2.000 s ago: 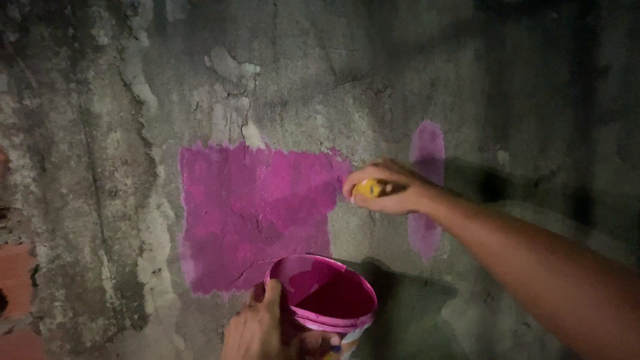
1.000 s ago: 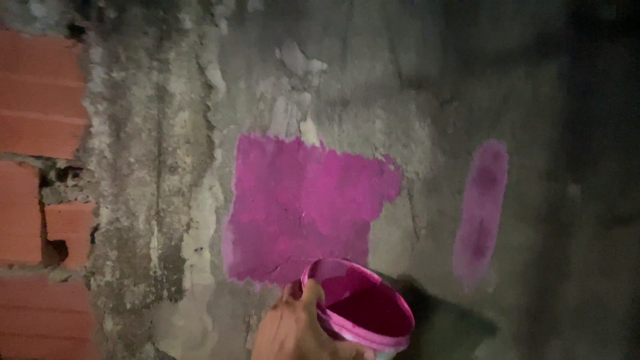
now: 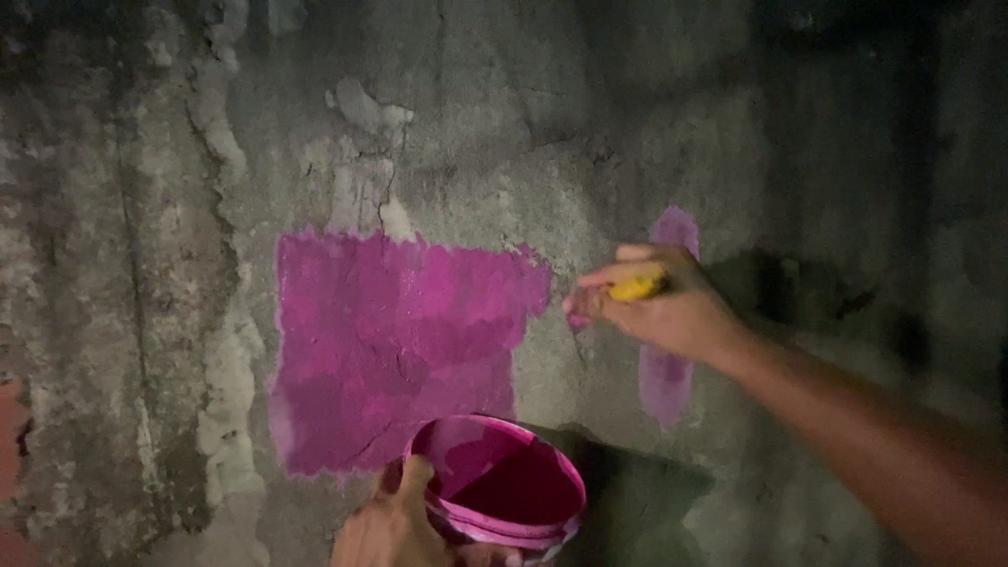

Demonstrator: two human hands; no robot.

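My left hand [image 3: 398, 516] grips the rim and side of a bucket of magenta paint [image 3: 524, 480] at the bottom middle. My right hand [image 3: 657, 295] holds a paintbrush by its yellow handle [image 3: 636, 285], with a bit of magenta at the fingertips near the wall; the bristles are mostly hidden by the fingers. It is just right of a large painted magenta patch [image 3: 394, 346] with uneven edges. Behind the right hand runs a fainter vertical magenta stripe [image 3: 667, 386], partly covered by the hand.
A rough, cracked cement wall [image 3: 504, 189] fills the view, with peeling plaster [image 3: 370, 110] above the patch. Exposed orange brick [image 3: 9, 441] shows at the left edge. Shadows of the bucket and my right arm fall on the wall to the right.
My right hand, out of view one second ago, is back with the brush between the patch and the stripe. My left hand still holds the bucket. The view has shifted.
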